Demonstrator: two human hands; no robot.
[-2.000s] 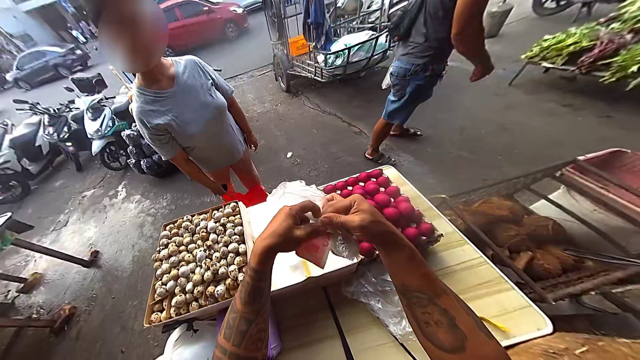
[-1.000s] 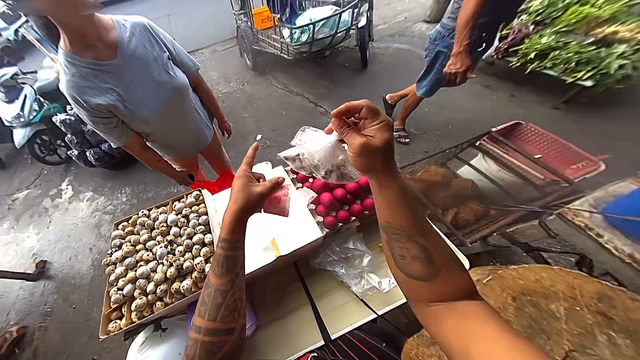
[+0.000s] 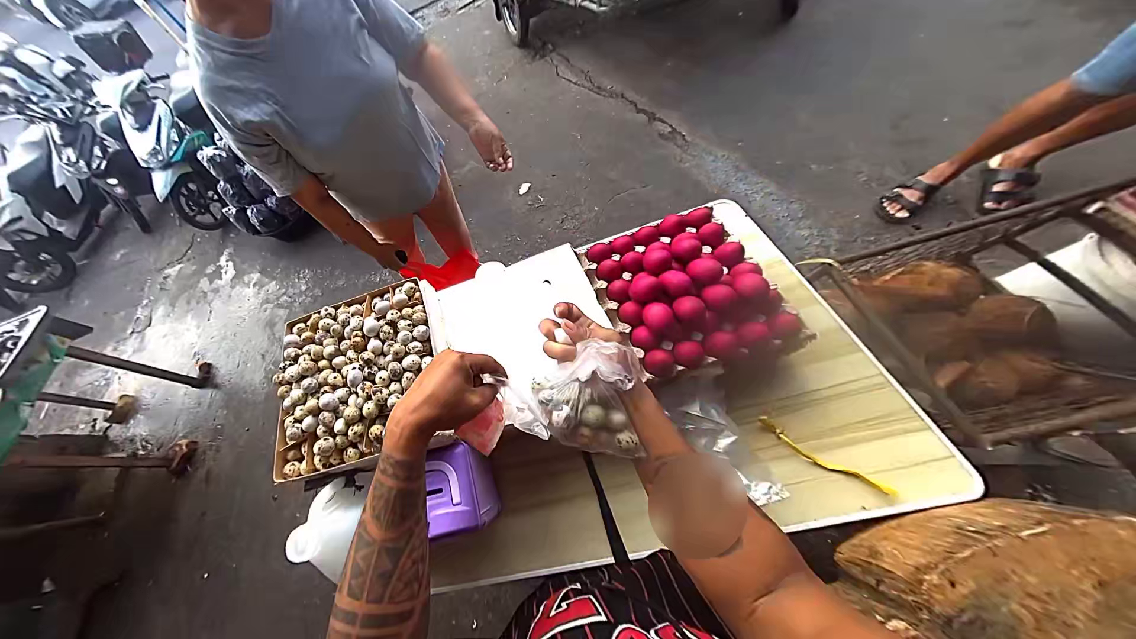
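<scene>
My right hand [image 3: 577, 333] grips the gathered neck of a clear plastic bag of speckled quail eggs [image 3: 599, 417], which hangs by my wrist. Left of it, my left hand [image 3: 457, 390] pinches a thin whitish plastic bag [image 3: 519, 404]; a small pink packet [image 3: 484, 428] shows beneath its fingers. Both hands are over a white foam box [image 3: 524, 293]. To its left lies a shallow box filled with quail eggs [image 3: 346, 382]. Stacked trays of magenta-dyed eggs [image 3: 683, 284] stand on its right.
A folding table [image 3: 852, 426] carries a yellow tie [image 3: 825, 457] and loose clear plastic [image 3: 710, 417]. A purple container [image 3: 461, 488] and a white jug [image 3: 328, 528] are near my left forearm. A person [image 3: 311, 106] stands across, holding a red bag [image 3: 444, 271]. Coconuts [image 3: 1003, 328] lie in a rack at right.
My right hand, raised with the egg bag one second ago, has come down over the white box. My left hand, whose index finger pointed up then, now pinches thin plastic.
</scene>
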